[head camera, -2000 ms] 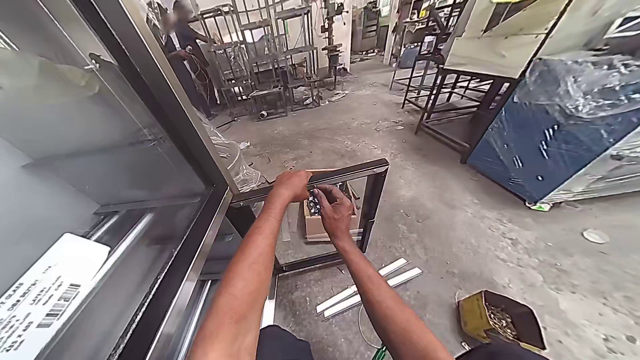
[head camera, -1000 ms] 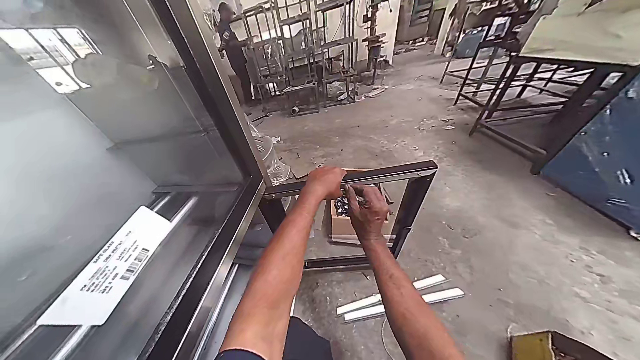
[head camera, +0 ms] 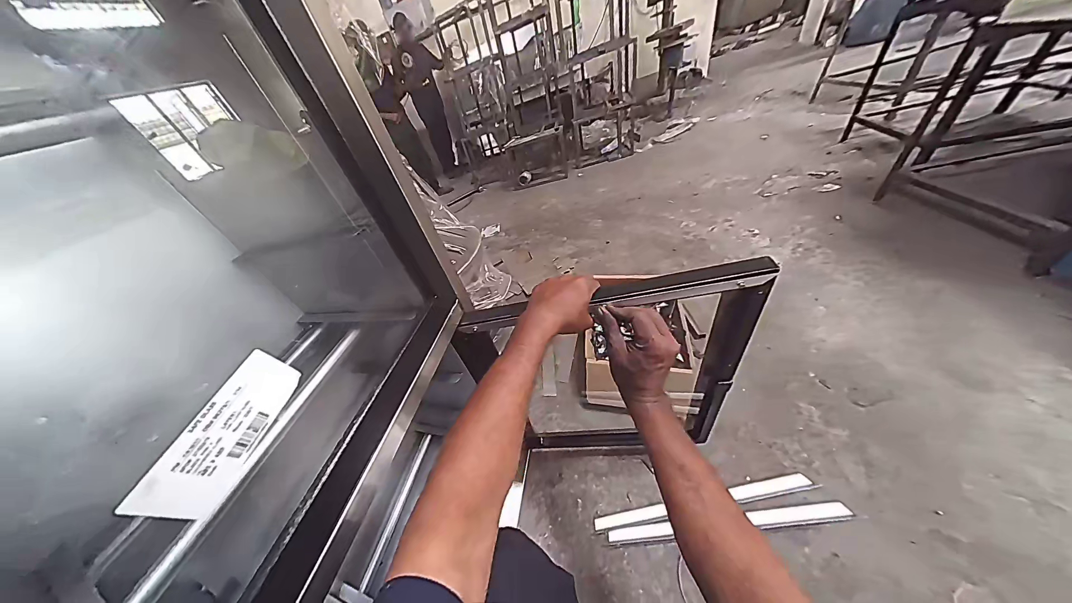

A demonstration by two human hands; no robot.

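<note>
A small dark-framed glass door (head camera: 727, 352) stands swung out from a large metal and glass cabinet (head camera: 368, 469). My left hand (head camera: 563, 303) is closed over the door's top rail, left of its middle. Just right of it and slightly lower, my right hand (head camera: 641, 347) has thumb and forefinger pinched together against the inner edge of that rail. Whether something small sits between those fingertips cannot be told. Behind the door, a cardboard box (head camera: 599, 381) with small dark and shiny parts shows through the glass, partly covered by my right hand.
Two white strips (head camera: 804, 512) lie on the concrete floor below the door. Clear plastic wrap (head camera: 473, 260) is heaped behind the cabinet's edge. Metal racks (head camera: 536, 84) and people (head camera: 423, 84) are at the back; dark steel stands (head camera: 938, 109) are at the upper right. A label with writing (head camera: 213, 435) is on the cabinet.
The view has swung to the right since the first frame. Both hands remain at the door's top rail, with little plain change in their grip.
</note>
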